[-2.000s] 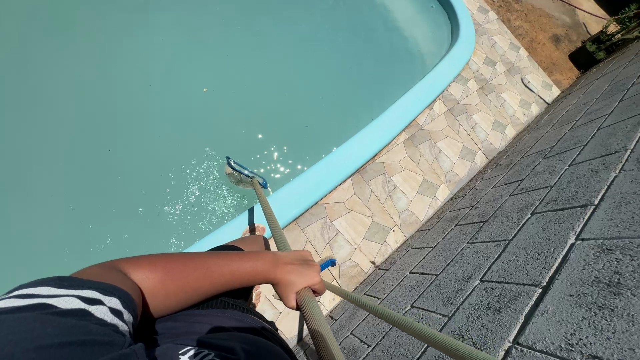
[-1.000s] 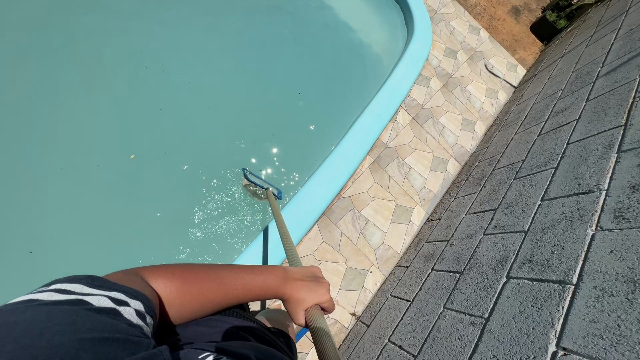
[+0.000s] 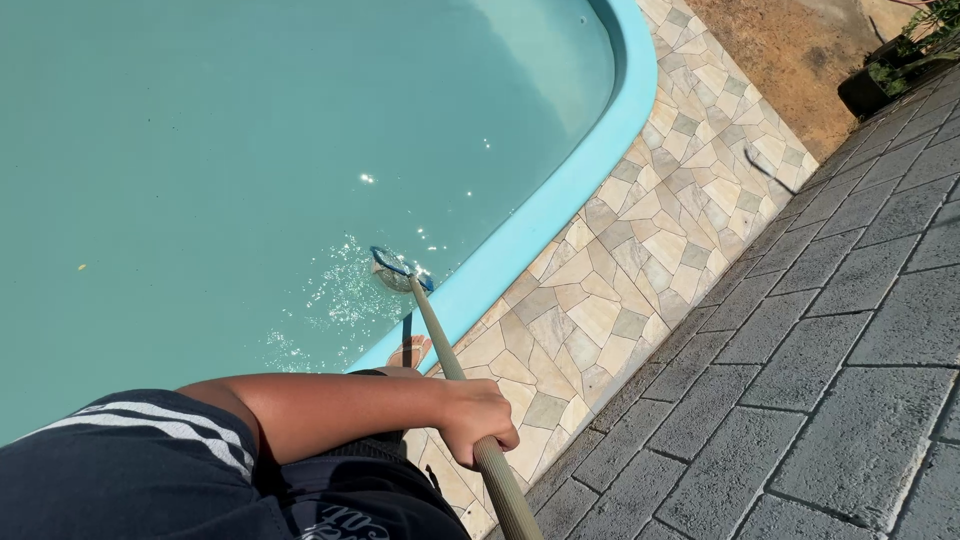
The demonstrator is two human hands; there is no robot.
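Note:
My left hand (image 3: 480, 424) is closed around a long, ribbed beige pole (image 3: 442, 334), which slants from the bottom edge up to the pool. At its far end a skimmer net with a blue frame (image 3: 390, 262) rests at the water surface, close beside the light-blue pool rim (image 3: 540, 199). Ripples and sun glints surround the net. The lower end of the pole runs out of view, and my right hand is not visible.
A sandalled foot (image 3: 410, 351) is on the pool rim. Irregular stone paving (image 3: 600, 285) lies between the rim and a grey block wall (image 3: 750, 405). Dark planters (image 3: 866, 90) stand at the upper right. A small yellow leaf (image 3: 82, 267) is in the water.
A second thin pole-like length and a blue piece beside my left hand, seen two seconds ago, are no longer visible. My left hand keeps its grip on the pole.

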